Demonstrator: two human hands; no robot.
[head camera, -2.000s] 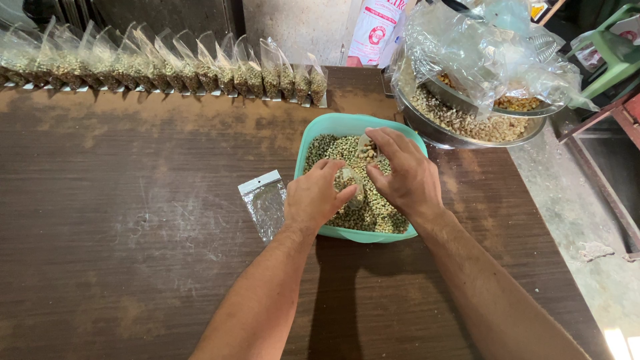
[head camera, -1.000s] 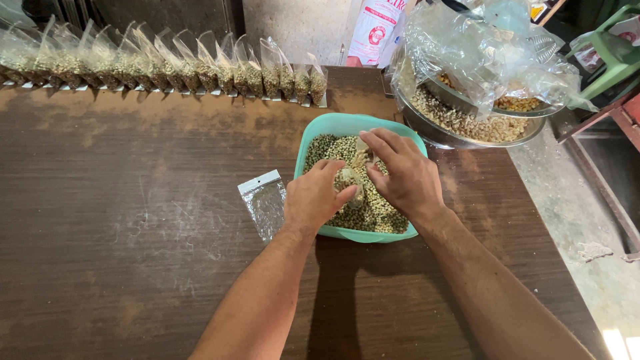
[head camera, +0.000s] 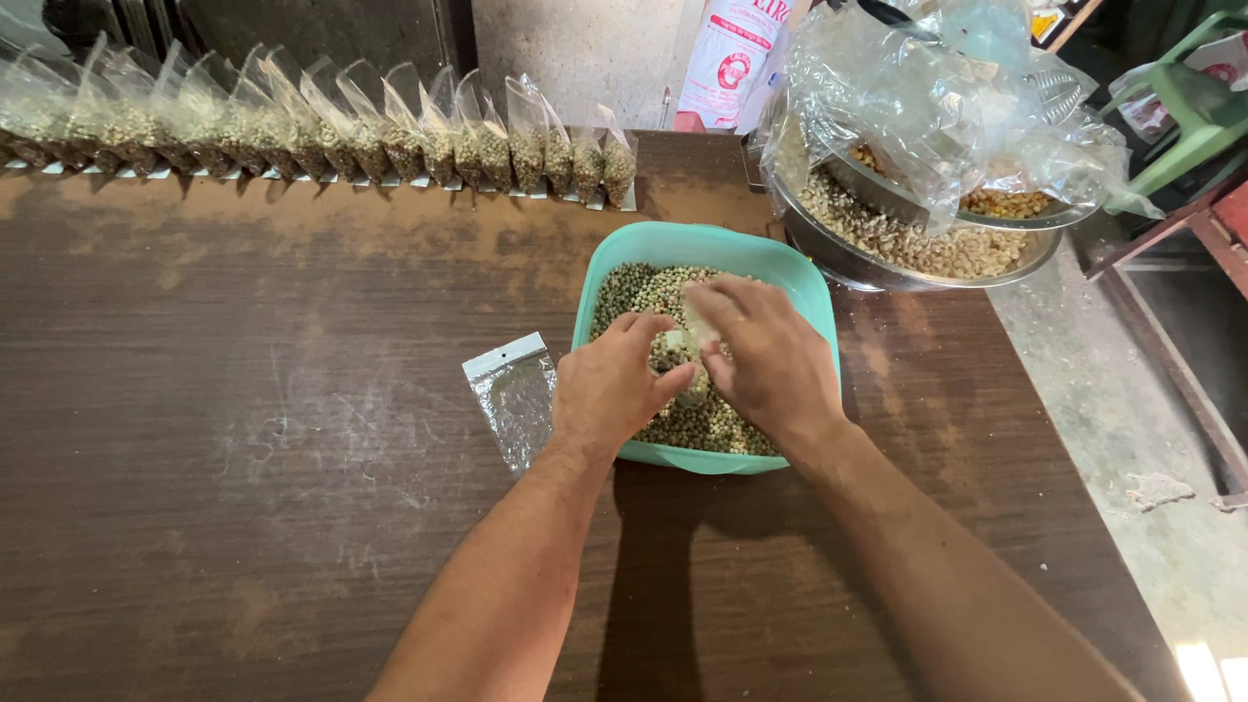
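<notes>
A turquoise plastic tub (head camera: 717, 463) of pale green and tan peas or similar seeds (head camera: 697, 429) sits on the brown table. My left hand (head camera: 624, 375) is over its left side, fingers curved around a small clear plastic bag (head camera: 687, 375) that seems to hold some of the seeds. My right hand (head camera: 765, 351) is over the tub's right side, slightly blurred, fingers spread near the same bag; whether it touches the bag I cannot tell. Left of the tub a flat clear bag with a white header (head camera: 512, 400) lies on the table.
Along the table's far edge stands a row of filled clear bags (head camera: 439, 146). At the far right corner, steel bowls (head camera: 877, 278) hold pale and orange grains, partly under clear plastic (head camera: 907, 97). The table's right edge borders a concrete floor (head camera: 1131, 448); a green chair (head camera: 1189, 107) stands beyond.
My right hand has opened out a little from its place near the bag in the tub. My left hand stays nearly where it was.
</notes>
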